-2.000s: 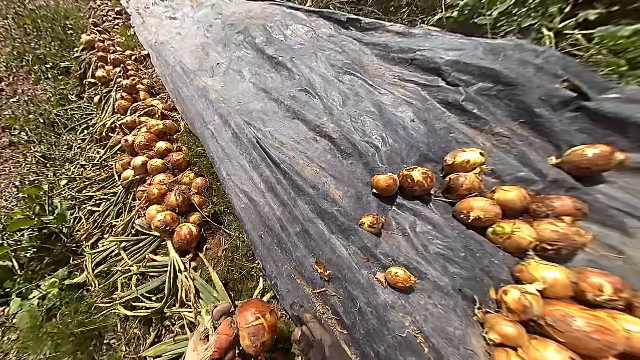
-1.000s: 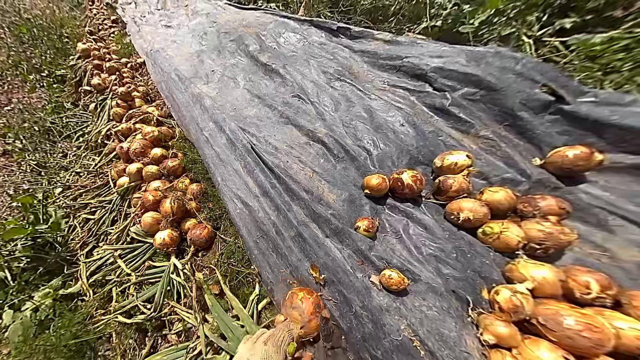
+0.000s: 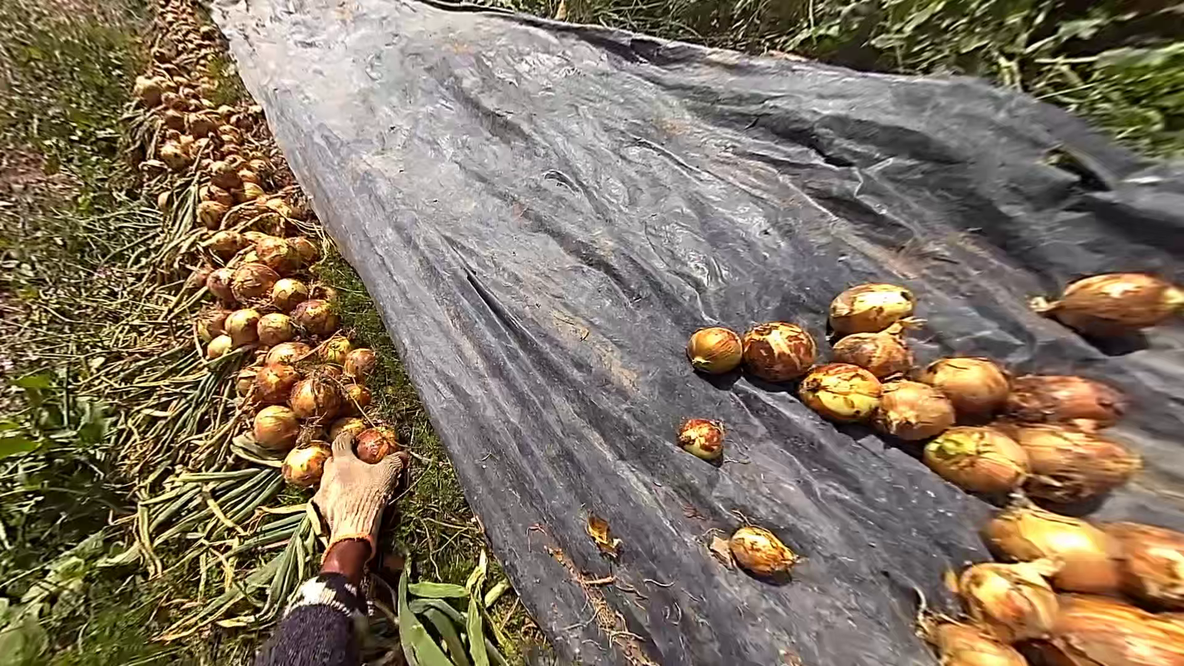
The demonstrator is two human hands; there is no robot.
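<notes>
My left hand [image 3: 359,490], in a beige knit glove below a dark patterned sleeve, reaches to the near end of a long row of onions. Its thumb and a finger lie on either side of a reddish-brown onion [image 3: 376,445]; whether they grip it is unclear. Another onion [image 3: 306,464] sits just left of the fingers, and more onions [image 3: 315,398] are heaped beyond. My right hand is out of view. On the right, a dark plastic sheet [image 3: 555,305] bears a group of onions [image 3: 976,460] with trimmed tops.
Long withered onion leaves [image 3: 213,499] spread left of the row. A small onion [image 3: 700,438] and another [image 3: 760,551] lie apart on the sheet, near a scrap of skin [image 3: 602,535]. Broad green leaves [image 3: 439,624] stand by the sheet's near edge. Weeds border both sides.
My left hand has moved forward from the bottom edge to the row's near end. The onion at my hands in the earlier frames is no longer there. My right hand has left the view.
</notes>
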